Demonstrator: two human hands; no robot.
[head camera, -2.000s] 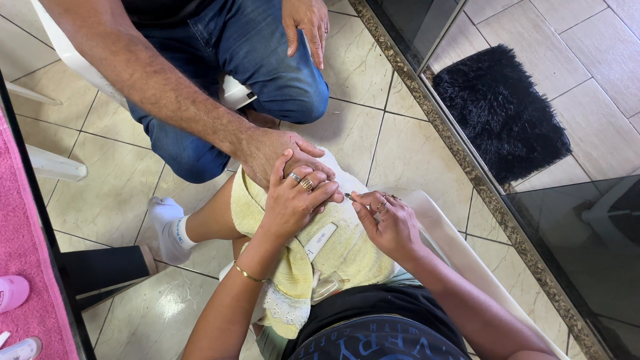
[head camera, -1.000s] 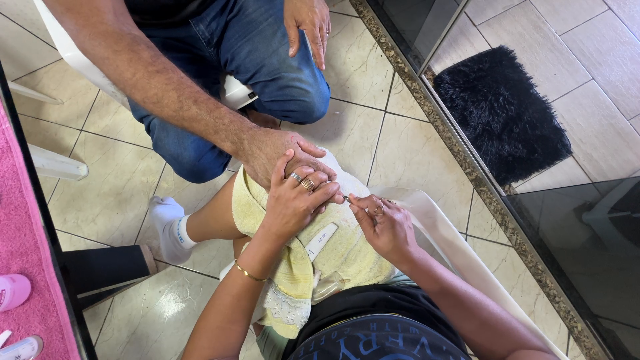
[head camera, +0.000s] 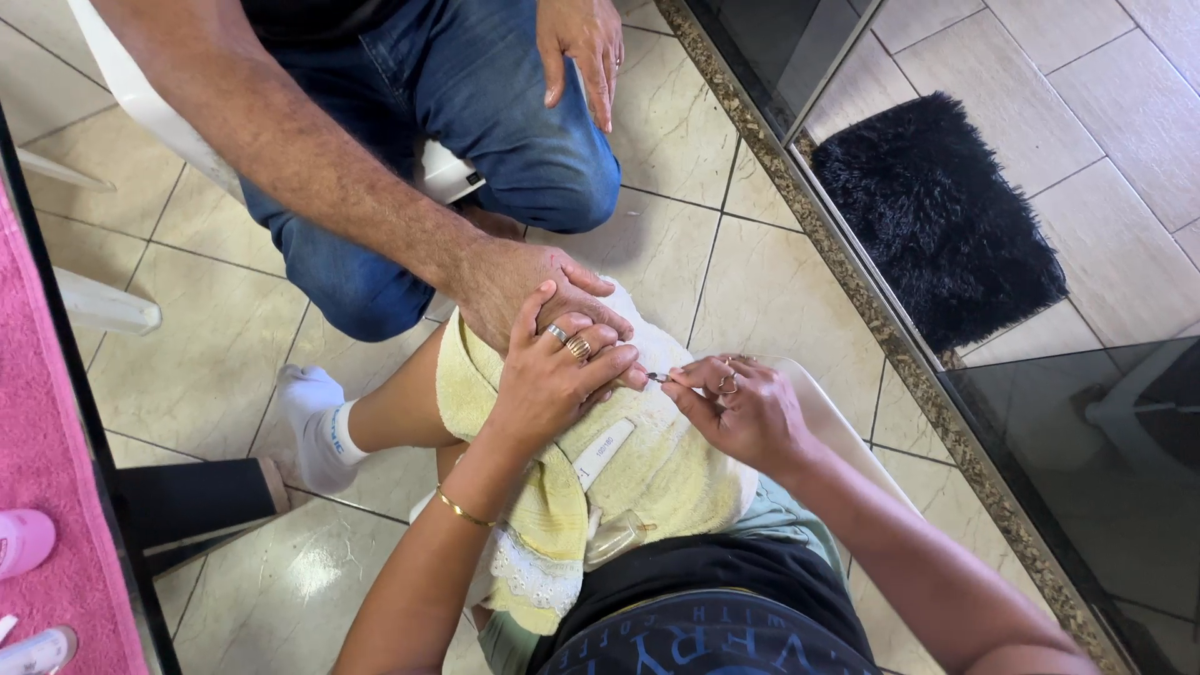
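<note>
My left hand (head camera: 562, 370), with rings and a gold bracelet, lies over the other person's hand (head camera: 525, 281) and grips one of its fingers. My right hand (head camera: 741, 403) pinches a small metal manicure tool (head camera: 658, 377), its tip at the nail of that finger; the tool's type is hard to tell, as my fingers hide most of it. Under the hands a yellow towel (head camera: 675, 459) covers my lap. On it rest a white nail file (head camera: 605, 450) and, nearer my waist, a small clear container (head camera: 614, 539).
The other person sits opposite in blue jeans (head camera: 525, 112), the second hand (head camera: 581, 52) on a knee. A pink towel (head camera: 47, 422) with a pink bottle (head camera: 23, 544) covers a surface at left. At right are a glass panel's metal frame and a black shaggy mat (head camera: 937, 220).
</note>
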